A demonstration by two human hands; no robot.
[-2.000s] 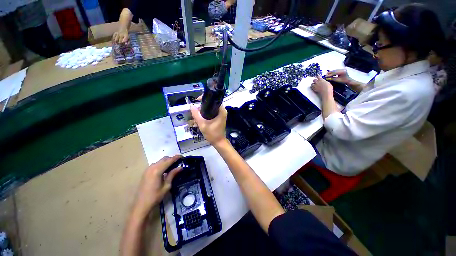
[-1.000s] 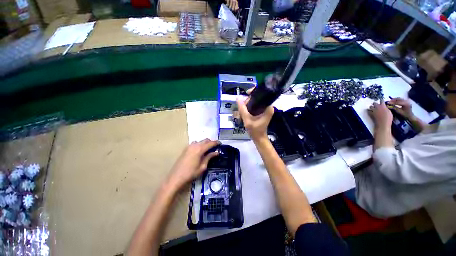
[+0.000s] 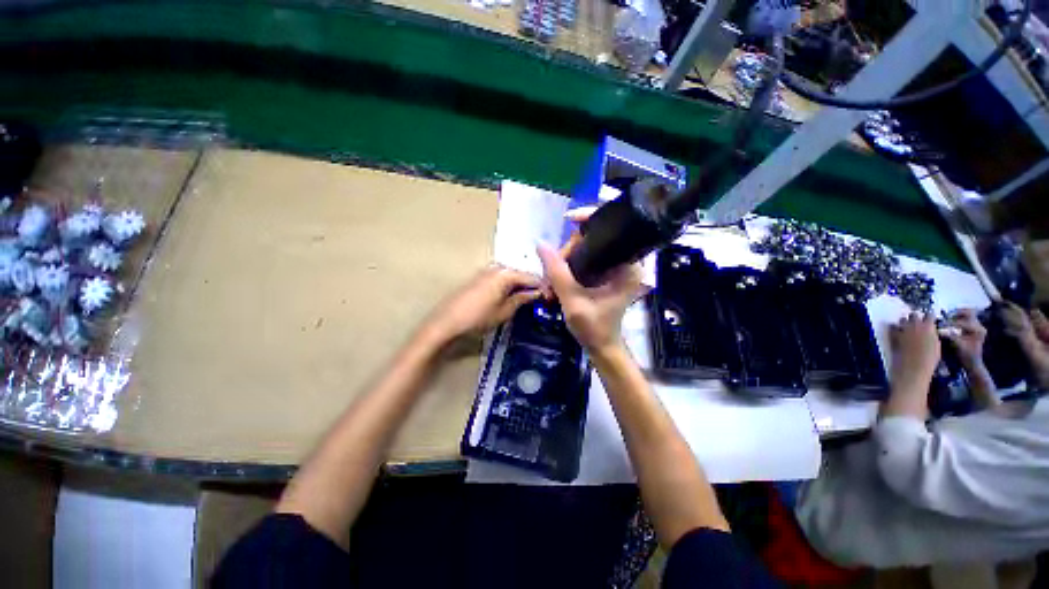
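Observation:
A black plastic housing (image 3: 531,397) with a pale round spot lies on white paper in front of me. My left hand (image 3: 489,305) is at its far left corner, fingertips on or just over the far end. My right hand (image 3: 596,293) is closed around a thick black electric screwdriver (image 3: 627,234), which tilts over the far end of the housing. The screwdriver's tip is hidden behind my hands. The blue-and-white screw feeder (image 3: 644,161) stands just behind and is partly covered by the screwdriver.
Waiting black housings (image 3: 759,334) lie in a row at right, with a heap of small metal parts (image 3: 840,253) behind. A co-worker's sleeve (image 3: 932,460) is at far right. White-blue pieces (image 3: 69,270) lie at far left beside the brown board (image 3: 311,299). A metal post (image 3: 828,132) slants behind.
My right hand has brought the screwdriver from the feeder to the far end of the housing, close to my left hand. The view has turned, so the bench appears shifted and tilted.

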